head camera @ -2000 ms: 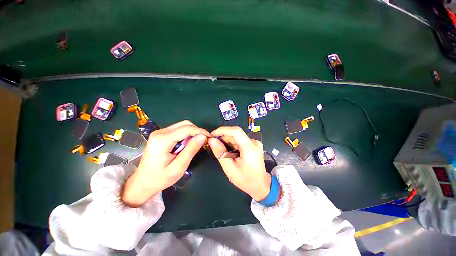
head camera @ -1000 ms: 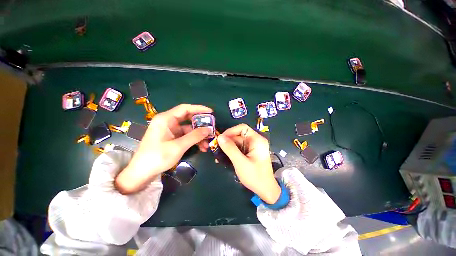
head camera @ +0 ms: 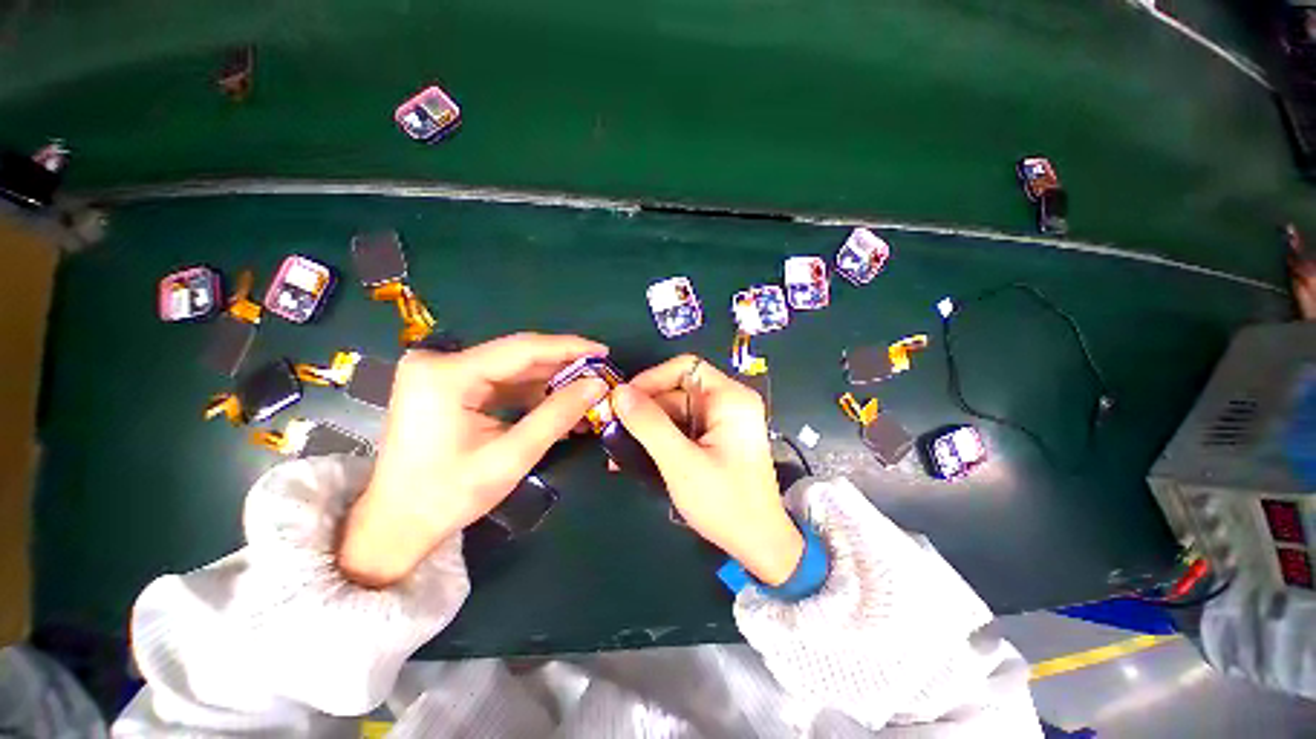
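My left hand (head camera: pixel 469 440) holds a pink-purple rimmed watch case (head camera: pixel 580 374) between thumb and fingers, above the mat. My right hand (head camera: pixel 710 459) pinches the orange ribbon cable (head camera: pixel 601 413) at the case's lower right edge. A dark display screen (head camera: pixel 625 453) hangs below the cable, partly hidden by my right fingers. The fingertips of both hands almost meet at the case. Whether the cable is joined to the case cannot be told.
Display screens (head camera: pixel 381 259) and watch cases (head camera: pixel 302 289) lie at left. More cases (head camera: pixel 674 306) and screens lie at centre and right. A thin black cable (head camera: pixel 948 361) and a power supply (head camera: pixel 1241 448) are at right. The green belt (head camera: pixel 650 116) runs behind.
The case was hidden in my fingers, then showed its open face, and is now tilted with my right fingertips closer against it. The belt parts have shifted slightly right in view.
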